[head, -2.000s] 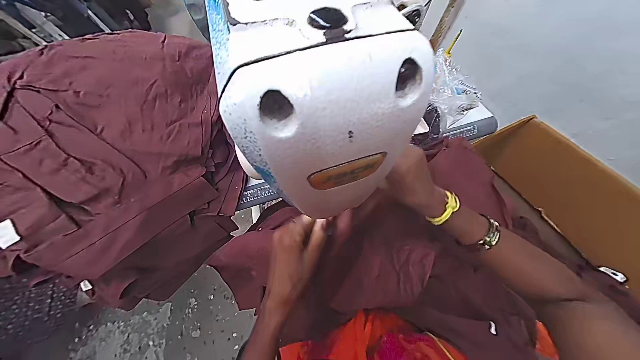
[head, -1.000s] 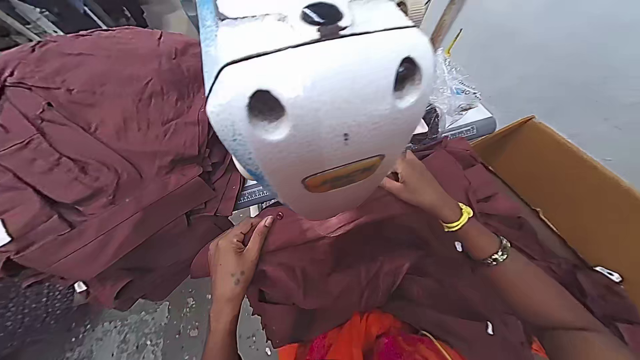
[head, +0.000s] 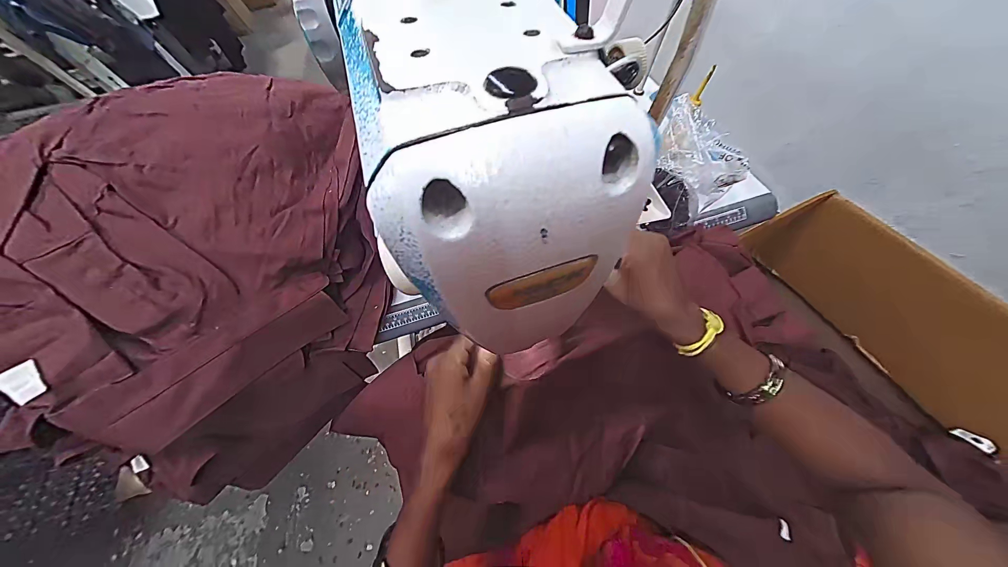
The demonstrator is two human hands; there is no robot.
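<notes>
The white head of an industrial sewing machine (head: pixel 520 181) fills the upper middle and hides its needle area. A maroon fabric garment piece (head: pixel 551 433) spreads below it and over my lap. At the lower left of the machine head, my left hand (head: pixel 459 386) pinches the cloth's edge with bent fingers. My right hand (head: pixel 650 276) grips the same cloth at the right side of the head, its fingertips partly hidden behind the machine.
A large pile of maroon garments (head: pixel 189 205) lies at left. On the right stands a cardboard box (head: pixel 882 299). Clear plastic wrapping (head: pixel 697 150) rests on the table's far right part (head: pixel 744 205), beside a wall. A speckled floor (head: pixel 315 496) shows at lower left.
My left hand has moved from left of the machine head in toward its lower tip since a second ago. My right hand stays beside the head, on the cloth.
</notes>
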